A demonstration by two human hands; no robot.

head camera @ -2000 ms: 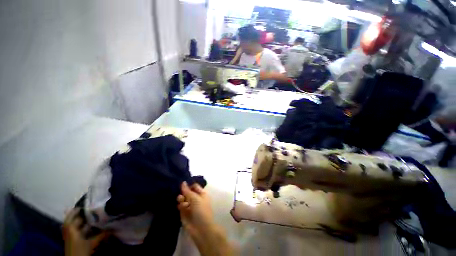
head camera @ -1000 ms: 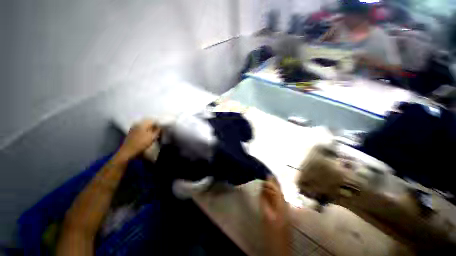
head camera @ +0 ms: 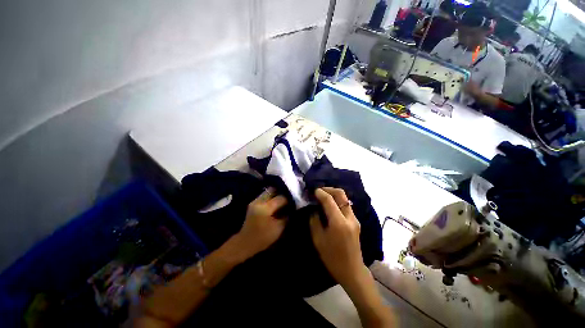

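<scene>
A dark navy garment (head camera: 349, 186) with a white part (head camera: 282, 165) lies bunched over the table's front edge, left of the sewing machine. My left hand (head camera: 262, 221) grips the dark cloth on the near left of the white part. My right hand (head camera: 335, 221) grips the cloth just right of it, with a ring on one finger. The hands are close together but apart. The fingertips are partly hidden in the folds. The sewing machine head (head camera: 449, 237) stands to the right, and no cloth is seen under its needle.
A blue basket (head camera: 160, 202) with cloth scraps is at the lower left. A white side table (head camera: 199, 131) stands by the wall. A light-blue trough (head camera: 385, 131) runs behind the table. Dark cloth (head camera: 532, 186) is piled at the right. A person (head camera: 478, 61) sits at another machine ahead.
The view has turned left and steadied. My left hand has moved from the garment's far left side in toward my right hand. Both now grip cloth beside the white part.
</scene>
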